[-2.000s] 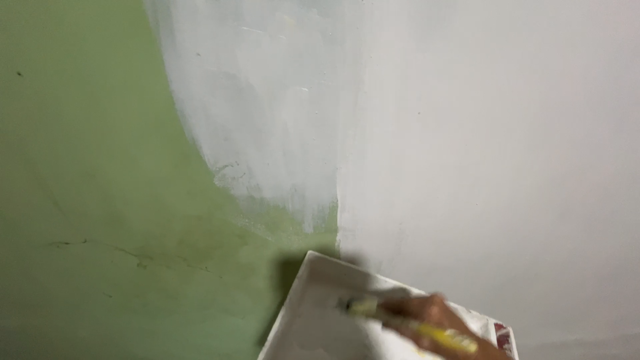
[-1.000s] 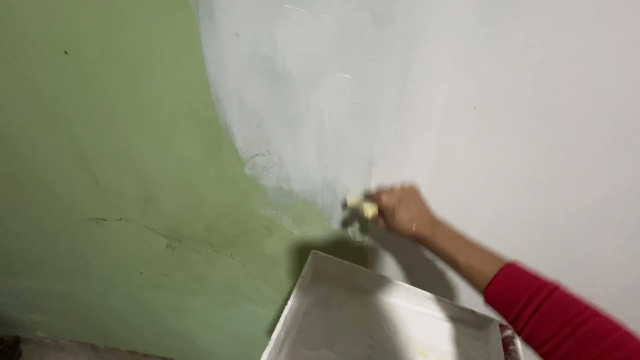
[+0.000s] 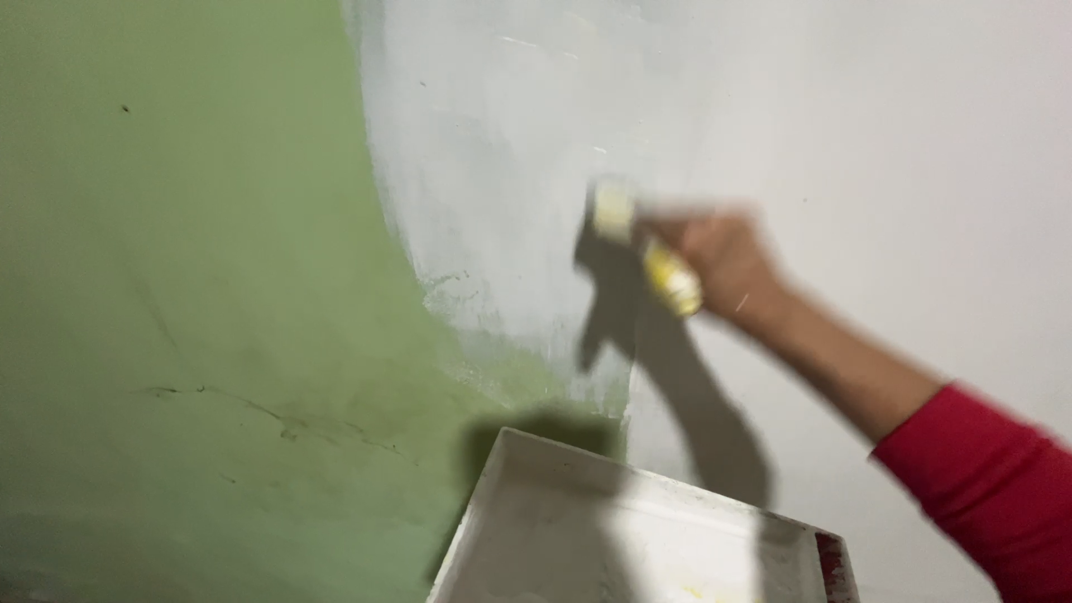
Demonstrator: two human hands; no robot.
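Note:
My right hand [image 3: 729, 251], blurred by motion, grips a paintbrush [image 3: 670, 276] with a yellow handle. The brush head is at the white-painted part of the wall [image 3: 502, 167], right of the green part [image 3: 209, 251]. A shadow of the hand and brush falls on the wall below. Under the hand, at the bottom edge of the view, is a white paint tray [image 3: 670, 482] with paint smears inside and a dark red patch at its right corner. My left hand is out of view, and what supports the tray is hidden.
The green wall surface has a thin crack [image 3: 268, 412] at lower left and a small dark spot [image 3: 126, 109] higher up. White paint meets green along a curved, ragged edge. Smooth white wall [image 3: 921, 167] spans the right side.
My right hand with the brush was over the tray two seconds ago, then at the wall just above it; now it is higher on the white-painted area.

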